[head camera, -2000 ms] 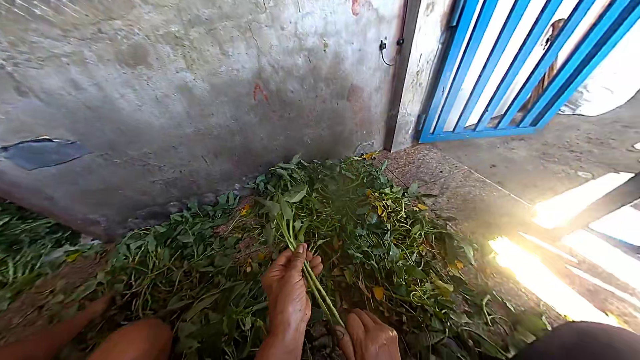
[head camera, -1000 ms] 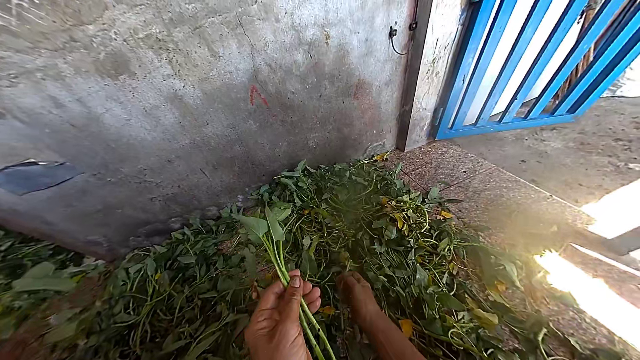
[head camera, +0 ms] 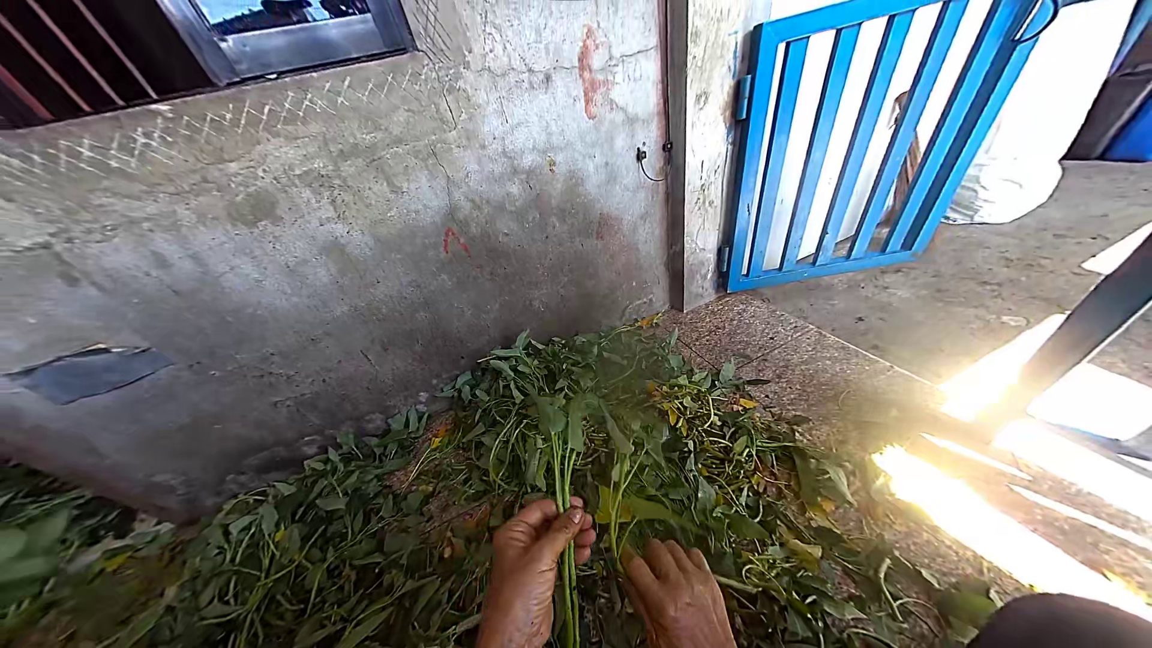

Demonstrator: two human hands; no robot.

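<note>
My left hand grips a small bunch of long green leafy stems between thumb and fingers, with the leaves pointing up toward the wall and the cut ends hanging below. Just to its right, my right hand has its fingers curled around the base of another leafy stem. The two hands are apart. Under and around both lies a wide heap of leafy green vines, mixed with some yellow leaves.
A stained concrete wall rises behind the heap. A blue metal gate stands at the upper right beside a white sack. Sunlit concrete floor lies to the right. A barred window is at the upper left.
My right hand, reaching into the heap a second ago, now holds a leafy stem beside the left hand's bunch. My left hand keeps its stems. The view has tilted up.
</note>
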